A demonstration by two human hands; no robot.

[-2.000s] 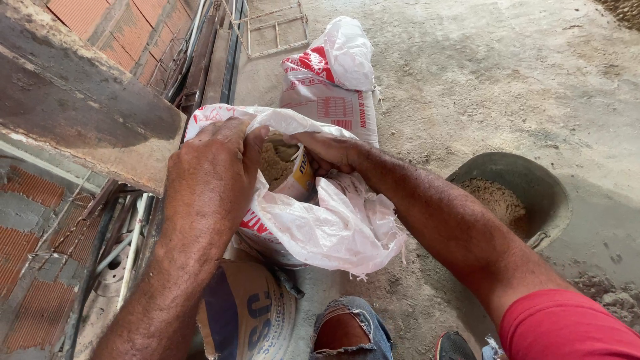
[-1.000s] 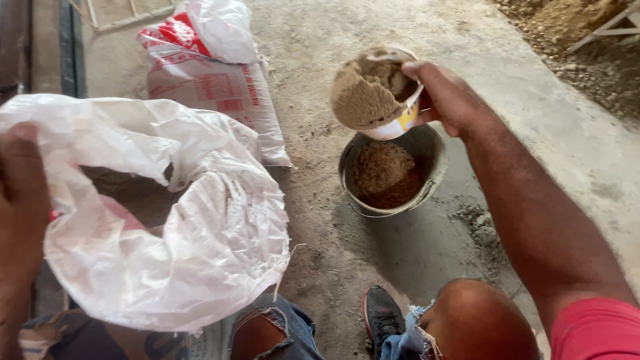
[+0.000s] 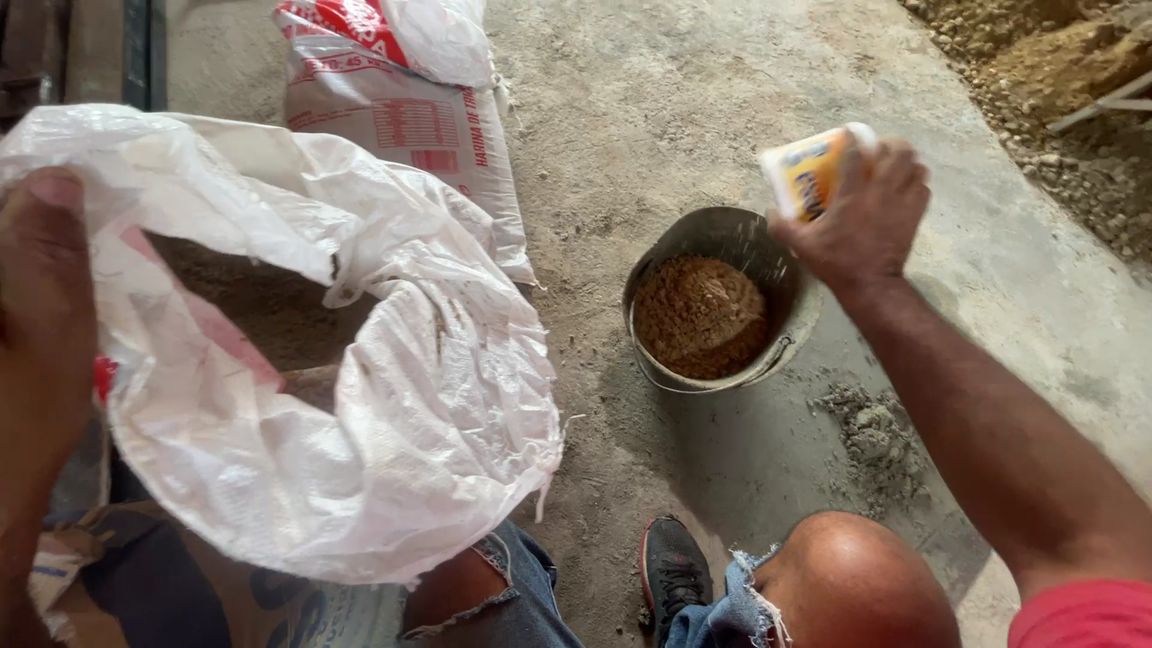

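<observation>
My left hand (image 3: 45,297), at the left edge, grips the rim of an open white woven sack (image 3: 450,405); dark material shows through its mouth. With my right hand (image 3: 859,211) I hold a white and yellow plastic tub (image 3: 805,171), tipped on its side above the right rim of a bucket (image 3: 652,360). Brown sandy material (image 3: 697,315) lies in the bucket, and small grains are falling inside it. The tub's mouth and whatever it still holds are hidden from view.
A filled white and red sack (image 3: 405,126) lies on the concrete floor behind the open one. A printed paper bag (image 3: 180,576) stands at lower left. Wet grey mortar (image 3: 877,441) sits right of the bucket. Gravel (image 3: 1071,180) borders the floor at upper right. My shoe (image 3: 675,576) is below the bucket.
My right hand has come out of the sack with the tub full of sand, then tipped it over the bucket. My left hand still holds the sack's rim. The view has swung right.
</observation>
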